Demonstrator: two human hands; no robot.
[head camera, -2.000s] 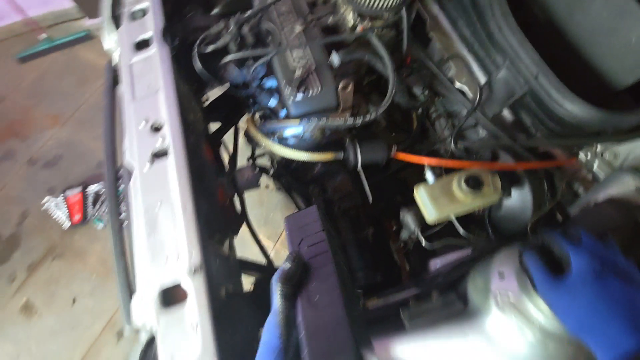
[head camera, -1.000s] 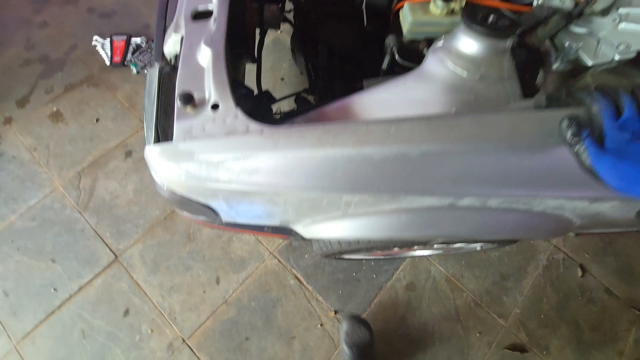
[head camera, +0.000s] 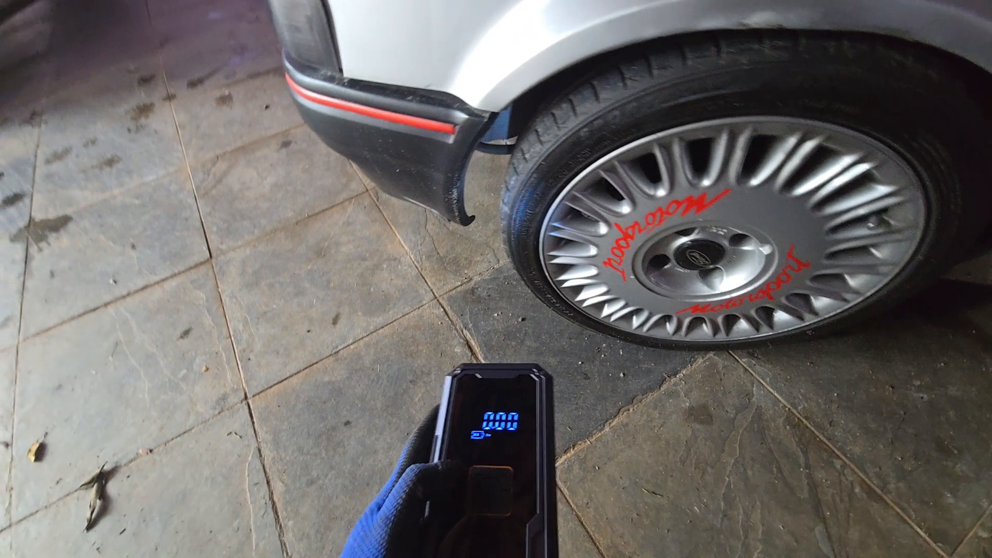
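Observation:
My left hand (head camera: 407, 496), in a blue and black work glove, grips a black handheld electronic device (head camera: 511, 457) from its left side at the bottom centre. The device looks like a portable tyre inflator; its lit display faces up and shows blue digits. Beyond it stands the car's front wheel, a black tyre (head camera: 535, 256) around a silver multi-spoke rim (head camera: 860, 225) with red lettering and an oval-badged centre cap (head camera: 699, 254). A gap separates device and tyre. My right hand is out of view.
The silver fender (head camera: 418, 39) arches over the tyre. A black bumper corner (head camera: 380, 139) with a red stripe juts out left of the wheel. Below lies a stone-tiled floor (head camera: 333, 287), with dry leaves (head camera: 94, 496) at the lower left.
The view has swung from the engine bay down to the front wheel and floor. The device in my left hand has come into view. My right hand, earlier on the fender, has left the view.

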